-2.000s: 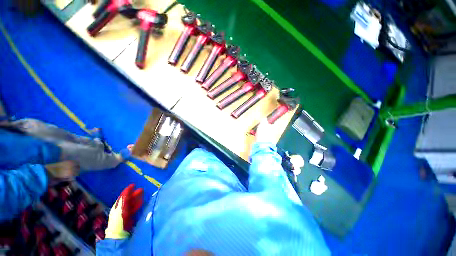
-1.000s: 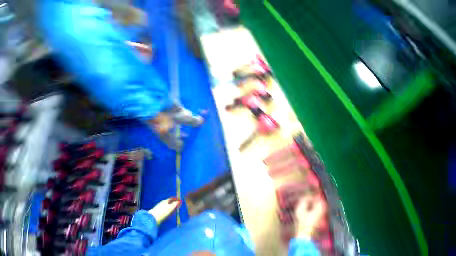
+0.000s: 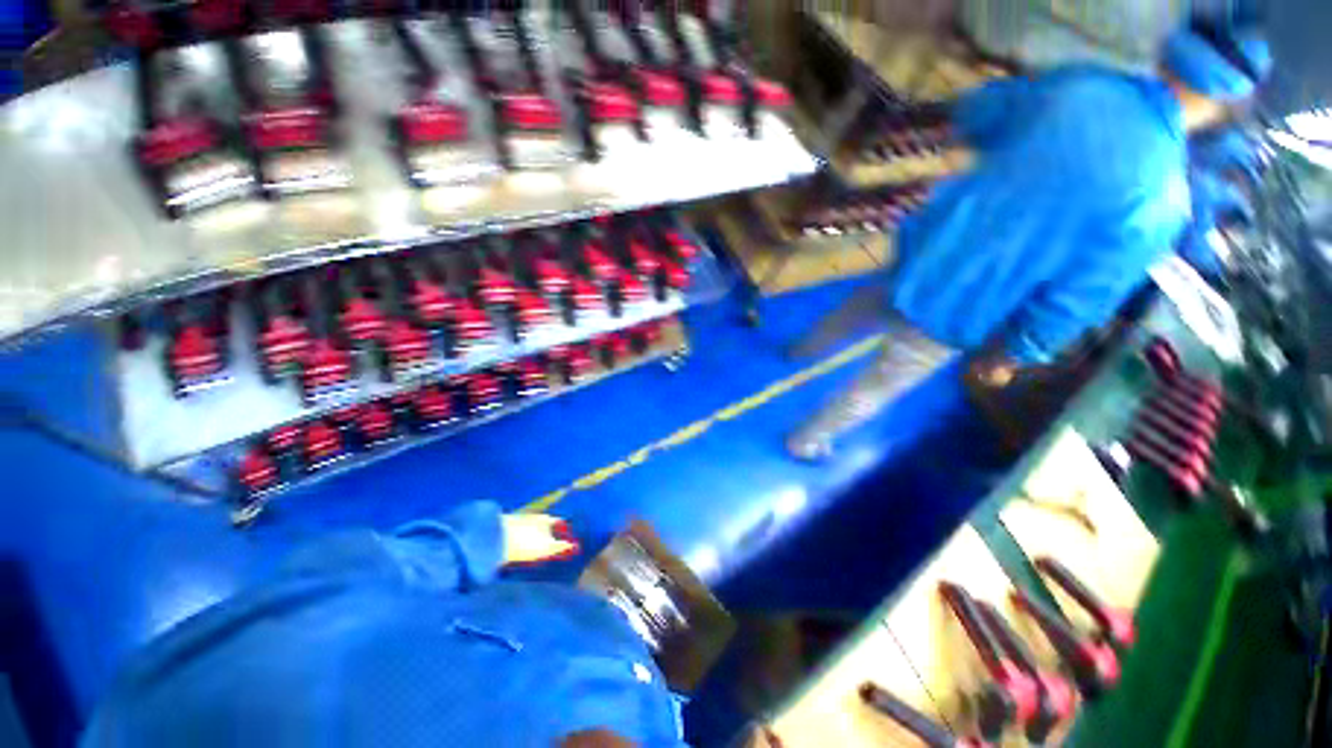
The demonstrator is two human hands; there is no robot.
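Observation:
My left hand (image 3: pixel 538 538), small and blurred, is at the lower centre in a pale yellowish glove with red at the fingers. It is over the blue floor, just left of a brown carton (image 3: pixel 704 643) with silver pieces inside. Whether its fingers are apart or closed is unclear. My right hand is out of the picture. Red-and-black tools (image 3: pixel 1008 665) lie on tan board on the bench at the lower right, several with their red ends toward the far edge.
A rack shelf (image 3: pixel 365 197) at upper left bears large red-and-black units; lower shelves (image 3: pixel 161 409) hold rows of smaller ones. A person in blue (image 3: pixel 1045 205) stands in the aisle beside the bench. More red tools (image 3: pixel 1176 424) lie farther along the green bench. A yellow line (image 3: pixel 701 424) crosses the floor.
The view has swung left from the bench to the rack and aisle. My right hand has gone out of the picture. My left hand is still low, near the carton.

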